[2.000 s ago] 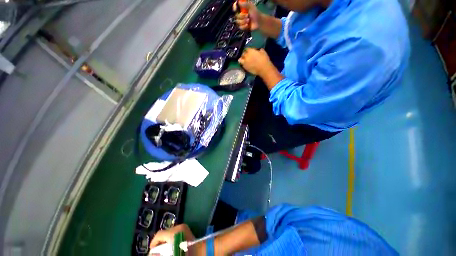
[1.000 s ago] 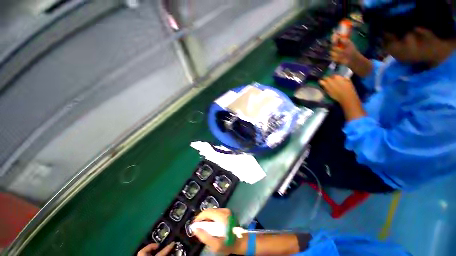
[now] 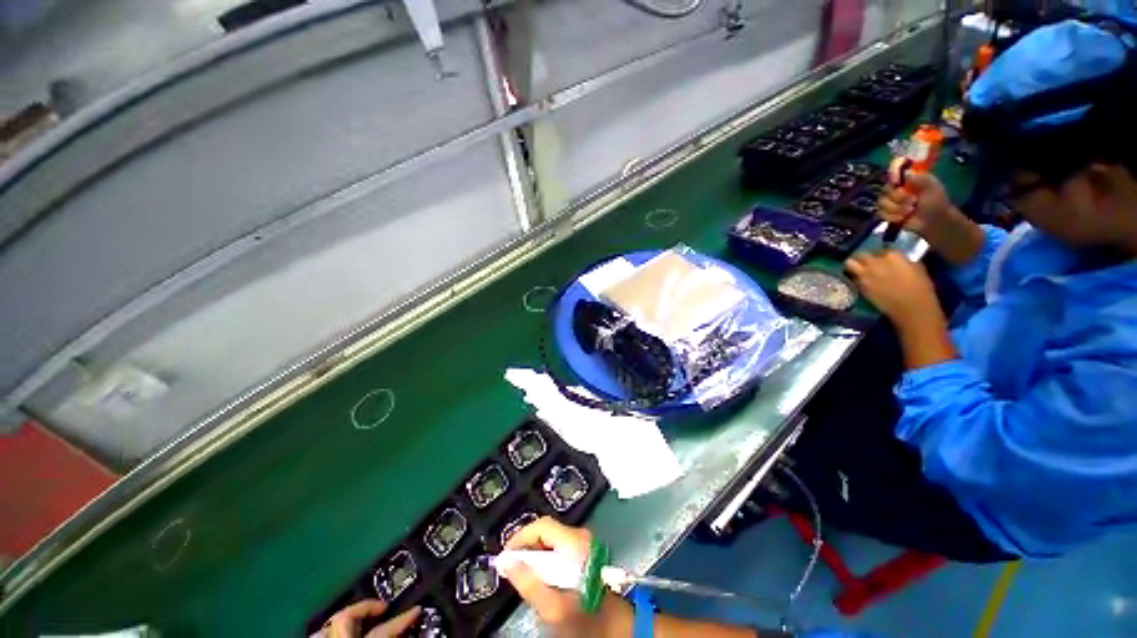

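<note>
A black tray [image 3: 419, 545] lies on the green bench with two rows of pockets. Device cases [image 3: 446, 531] with shiny rims sit in the pockets. My right hand [image 3: 564, 576] is closed around a white glue syringe [image 3: 544, 568] with a green collar, its front end over a case in the near row. The needle tip is too small to make out. A clear hose runs back from the syringe over my wrist. My left hand [image 3: 362, 619] is at the tray's lower left end, cut off by the bottom edge; its fingers are apart at the tray.
A crumpled white wipe [image 3: 607, 439] lies beyond the tray. Behind it stands a blue bin [image 3: 569, 327] with black parts and clear bags. A neighbouring worker [image 3: 1022, 361] holds an orange screwdriver [image 3: 920, 152] beside more black trays [image 3: 808, 140]. A grey partition [image 3: 312, 237] borders the bench.
The view has swung, so the bench runs more sideways and the left hand shows at the tray. The right hand still holds the syringe over the tray.
</note>
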